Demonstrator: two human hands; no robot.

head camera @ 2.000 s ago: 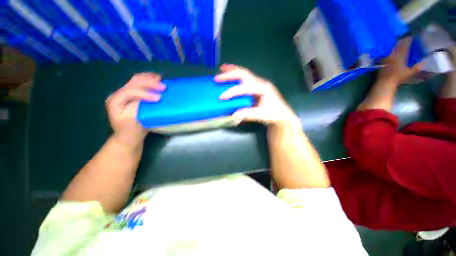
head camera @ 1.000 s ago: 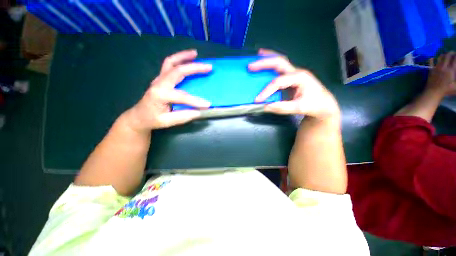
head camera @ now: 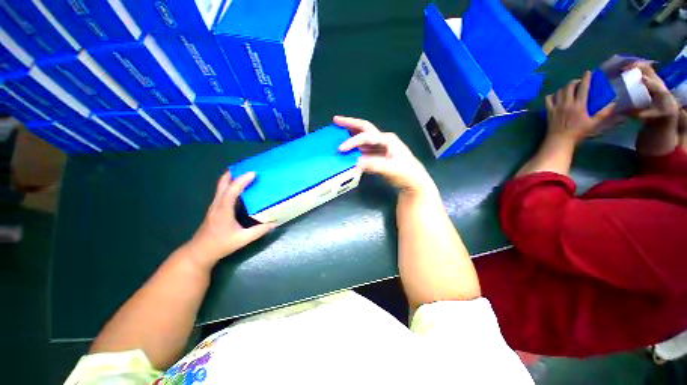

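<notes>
A closed retail carton (head camera: 297, 171) with a blue top and a white front face is between my hands over the dark green workbench. It is angled, its right end farther from me. My left hand (head camera: 226, 218) grips its left end, thumb low on the front and fingers at the top edge. My right hand (head camera: 380, 156) grips its right end, fingers over the top corner. The carton's underside is hidden, so I cannot tell whether it touches the bench.
A carton stack (head camera: 162, 83), several layers high, stands at the far left. An open carton (head camera: 441, 101) with raised blue lids stands right of centre. A worker in red sleeves (head camera: 557, 218) handles a blue and white carton at the right. The workbench (head camera: 113, 248) has its front edge near me.
The view has shifted, showing more of the stack. The carton has turned, its right end now farther away, and more of its white face shows. Both hands still hold it.
</notes>
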